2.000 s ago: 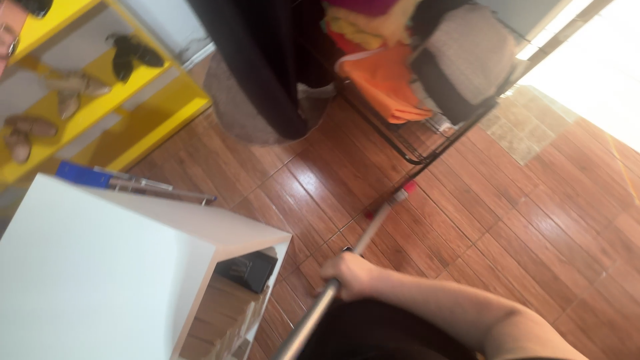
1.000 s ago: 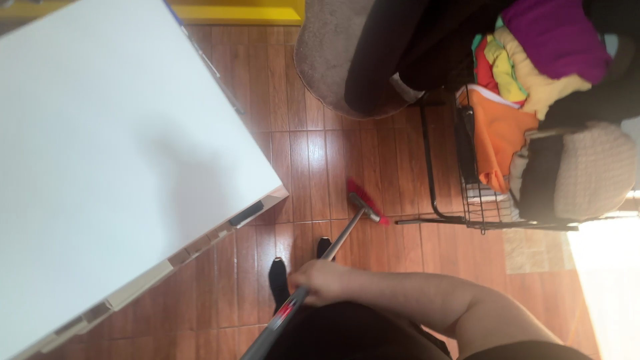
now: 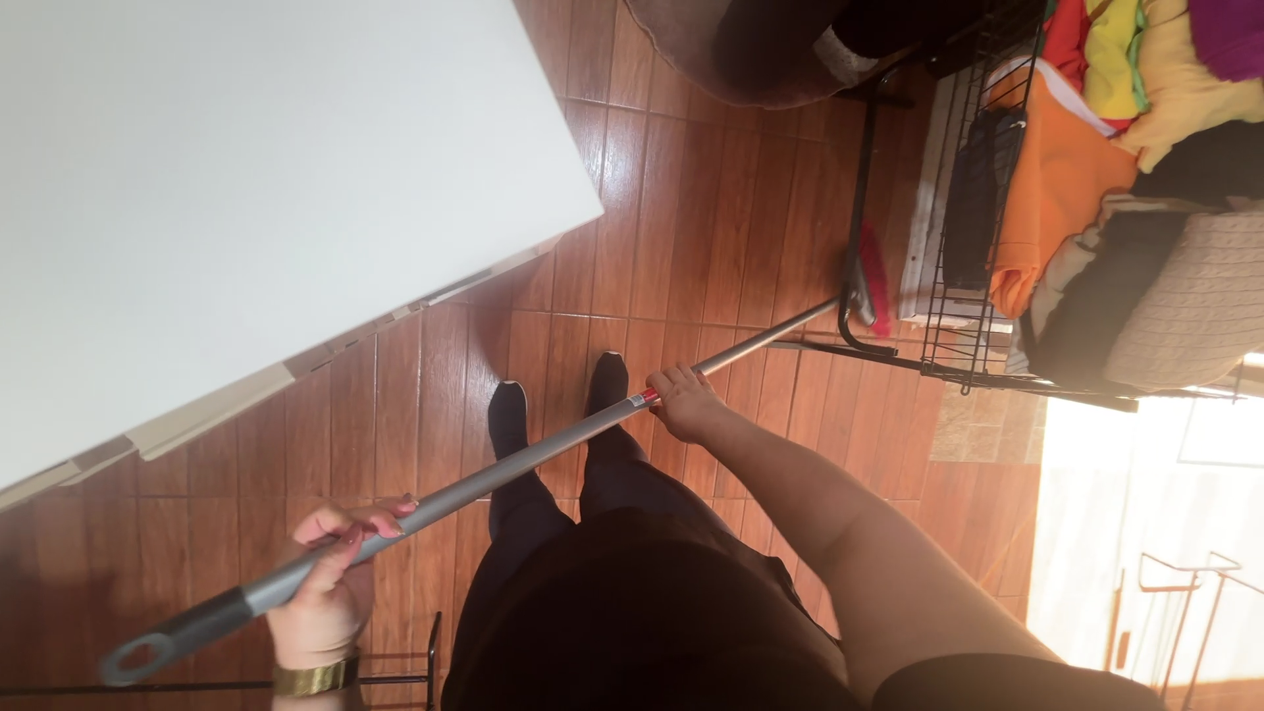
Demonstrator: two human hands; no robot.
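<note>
A grey metal broom handle point(image 3: 533, 456) runs diagonally from the lower left to the right of the view. My left hand point(image 3: 331, 568), with a gold-coloured band at the wrist, grips it near its dark end with the hanging loop. Farther along, my right hand point(image 3: 683, 400) is closed around the pole beside a small red label. The broom head point(image 3: 873, 281), with red bristles, lies on the wood-look floor point(image 3: 731, 217) by the rack's black metal foot, which partly hides it.
A large white tabletop point(image 3: 257, 197) fills the upper left. At the right stands a black wire rack point(image 3: 973, 355) holding folded clothes, among them an orange garment point(image 3: 1062, 188). A brown rounded furnishing point(image 3: 731, 59) is at the top. My dark-shod feet point(image 3: 509, 420) are below the table corner.
The broom head has moved right, from open floor to beside the rack's foot. My left hand is now visible on the handle; the earlier frames do not show it. The view has shifted.
</note>
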